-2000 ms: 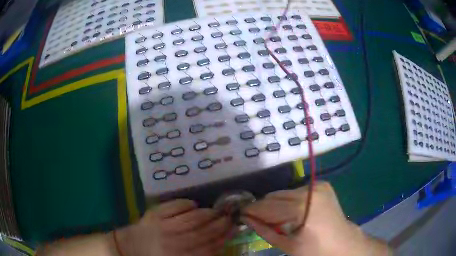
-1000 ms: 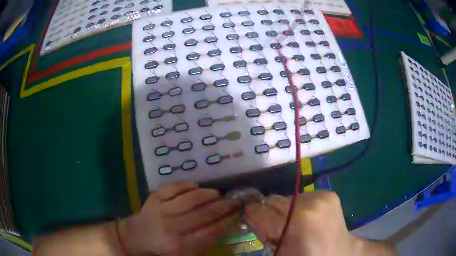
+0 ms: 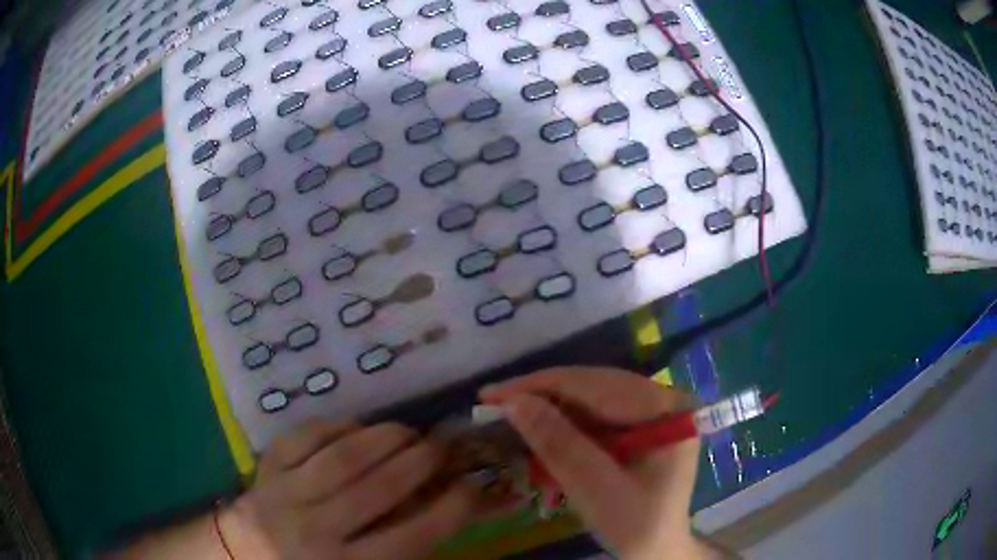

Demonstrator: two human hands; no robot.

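Observation:
My right hand [image 3: 601,448] holds a red probe pen [image 3: 653,435] with a clear rear end pointing right. A small white piece shows at its fingertips. My left hand [image 3: 361,492] lies at the near bench edge, fingers bent over the blurred fixture [image 3: 487,473]; whether it holds a part cannot be seen. The white component tray [image 3: 459,345] lies just beyond both hands, with rows of dark-rimmed paired oval components [image 3: 525,299]. A few pairs in its second column have a brown part [image 3: 410,288] at one end. The red probe lead [image 3: 762,175] crosses the tray's right side.
A dark cable [image 3: 818,164] curves right of the tray. Another tray [image 3: 929,263] lies at the far right, and one more [image 3: 38,148] at the upper left. Yellow and red tape [image 3: 93,175] marks the green mat. The bench's blue edge [image 3: 853,421] runs at the lower right.
The view has turned, so the tray appears tilted and shifted left. The red pen now shows lengthwise in my right hand, its rear end to the right. My left hand stays at the fixture.

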